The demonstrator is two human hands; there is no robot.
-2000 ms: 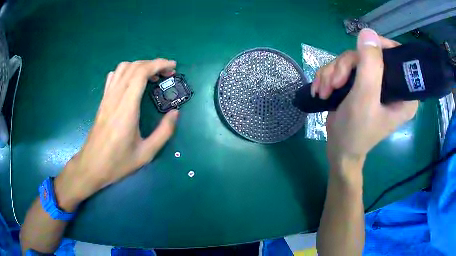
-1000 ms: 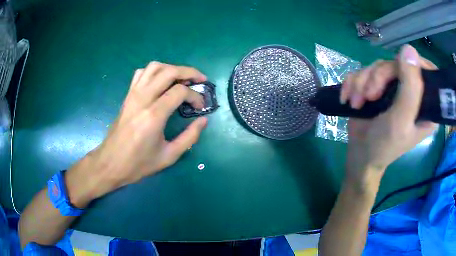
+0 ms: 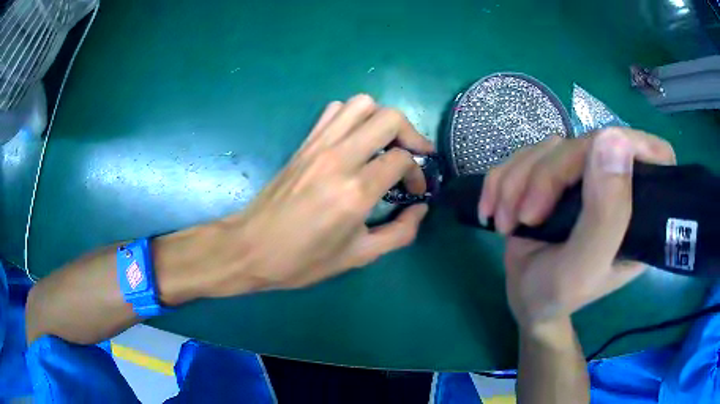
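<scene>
My left hand (image 3: 339, 189), with a blue band on its wrist, holds a small black housing (image 3: 430, 175) on the green bench. My fingers cover much of the housing. My right hand (image 3: 564, 205) is closed around a thick black electric screwdriver (image 3: 663, 213) with a white label. The screwdriver lies nearly level, its tapered nose pointing left at the right side of the housing. The thin bit cannot be made out, nor whether it touches. The round grey perforated tray (image 3: 509, 118) is just behind, its lower part hidden by my right hand and the screwdriver.
A shiny clear plastic bag (image 3: 590, 110) lies right of the tray, partly hidden by my right hand. A grey metal rail (image 3: 693, 85) is at the far right. A white fan grille (image 3: 47, 47) and white cord are at the left. A black cord (image 3: 651, 327) runs at lower right.
The view has shifted left. My left hand has brought the housing nearer the tray, and the screwdriver nose has moved from over the tray to beside the housing. The small pale rings no longer show.
</scene>
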